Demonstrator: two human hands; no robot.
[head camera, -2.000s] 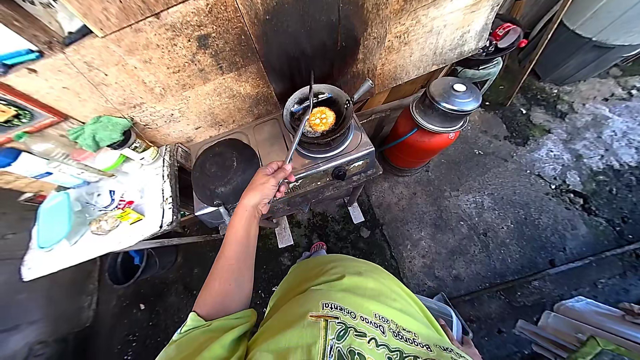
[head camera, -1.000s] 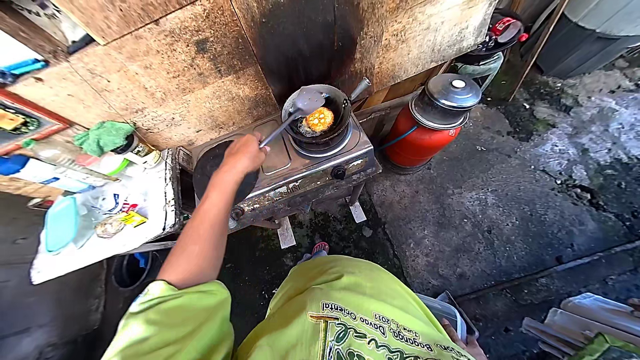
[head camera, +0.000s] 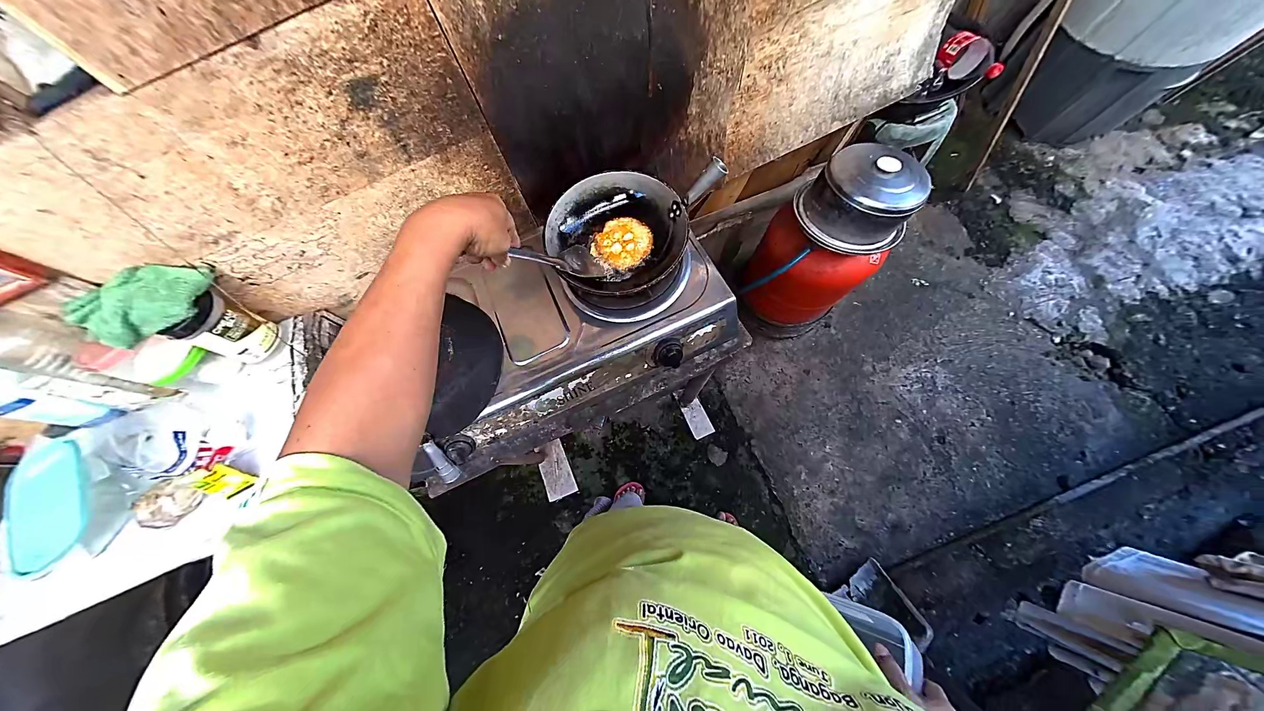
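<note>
My left hand (head camera: 464, 229) grips the handle of a metal turner (head camera: 538, 259), its blade low in a dark wok (head camera: 657, 212) at the left edge of a round golden fritter (head camera: 622, 243). Oil glistens around the fritter. Under the wok is a two-burner gas stove (head camera: 583, 370); a dark round pan (head camera: 464, 365) rests on its left burner, partly behind my forearm. At the lower right my right hand (head camera: 904, 681), mostly hidden by my shirt, holds a clear plastic container (head camera: 874, 624) at its side.
A red gas cylinder (head camera: 805, 267) stands right of the stove with a lidded metal pot (head camera: 879, 183) on top. Plywood wall panels (head camera: 346, 128) rise behind. At left, a white table (head camera: 118, 563) bears a green cloth (head camera: 138, 304), a tub and a light-blue lid (head camera: 47, 504).
My left hand has moved toward the wall, left of the wok. The turner's blade, raised above the wok one second ago, is now down inside it beside the fritter.
</note>
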